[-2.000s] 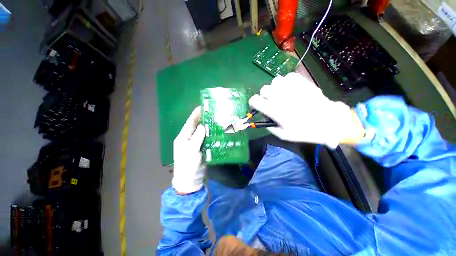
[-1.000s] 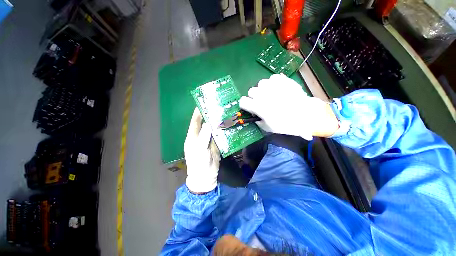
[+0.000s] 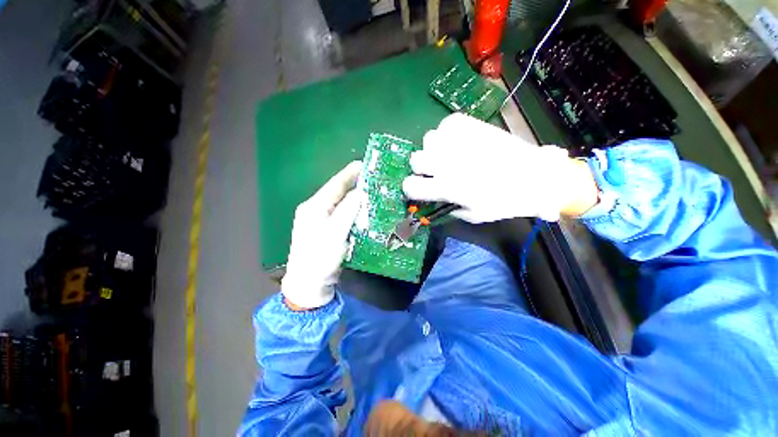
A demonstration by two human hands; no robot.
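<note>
A green circuit board panel (image 3: 386, 183) is held tilted above the near edge of the green table. My left hand (image 3: 322, 237), in a white glove, grips its left long edge. My right hand (image 3: 495, 171), in a white glove, is closed around the diagonal cutters (image 3: 410, 226). Their metal jaws are at the lower part of the board's face; whether they are closed on a lead is too small to tell. The cutter handles are mostly hidden by my right hand. A second circuit board panel (image 3: 467, 91) lies at the table's far right corner.
The green-matted table (image 3: 294, 145) lies beyond the board. A red-wrapped post (image 3: 488, 34) and a white cable (image 3: 539, 51) stand at its far right. A black pallet (image 3: 601, 85) lies on the conveyor belt (image 3: 725, 162). Stacked black bins (image 3: 94, 265) are left beyond the yellow floor line (image 3: 198, 213).
The board has turned in my left hand to a steeper angle, and its glare has faded. The cutters have moved to a lower spot on the board. Both hands keep their holds.
</note>
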